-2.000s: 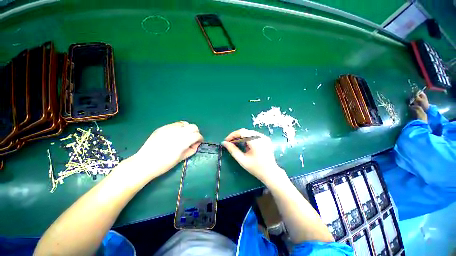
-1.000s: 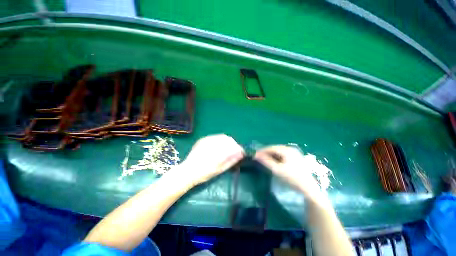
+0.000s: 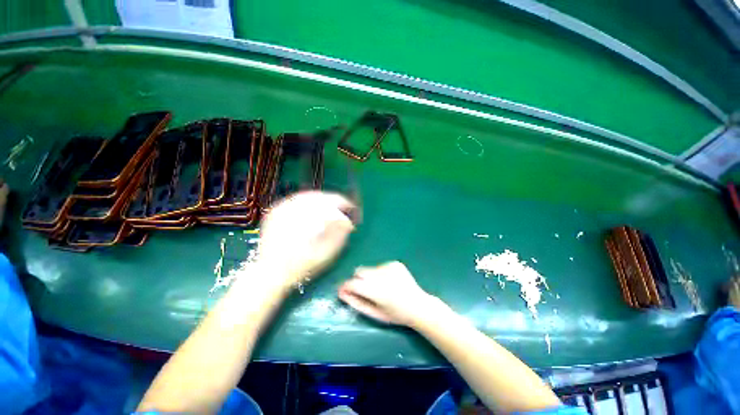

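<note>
My left hand (image 3: 307, 237) is blurred, beside the right end of the stacked phone frames (image 3: 180, 172). Its fingers are closed on a blurred dark frame with a reddish edge, which extends up from them. My right hand (image 3: 386, 293) is low over the bench with its fingers curled; no tweezers show, and whether it holds anything is hidden. Two set-aside frames (image 3: 352, 154) overlap at an angle toward the back. The loose flex pile (image 3: 237, 258) is partly hidden by my left forearm. White liner scraps (image 3: 511, 271) lie right of my right hand.
A smaller frame stack (image 3: 633, 269) leans at the right. Thin pale strips (image 3: 686, 284) lie beside it. A parts tray (image 3: 623, 399) shows at the bottom right. Blue sleeves of neighbouring people are at both edges. White paper (image 3: 177, 14) hangs on the back panel.
The worked frame is gone from between my hands, and a second frame now overlaps the set-aside one. My left hand has moved left toward the stack; my right hand has moved lower. The view has turned left.
</note>
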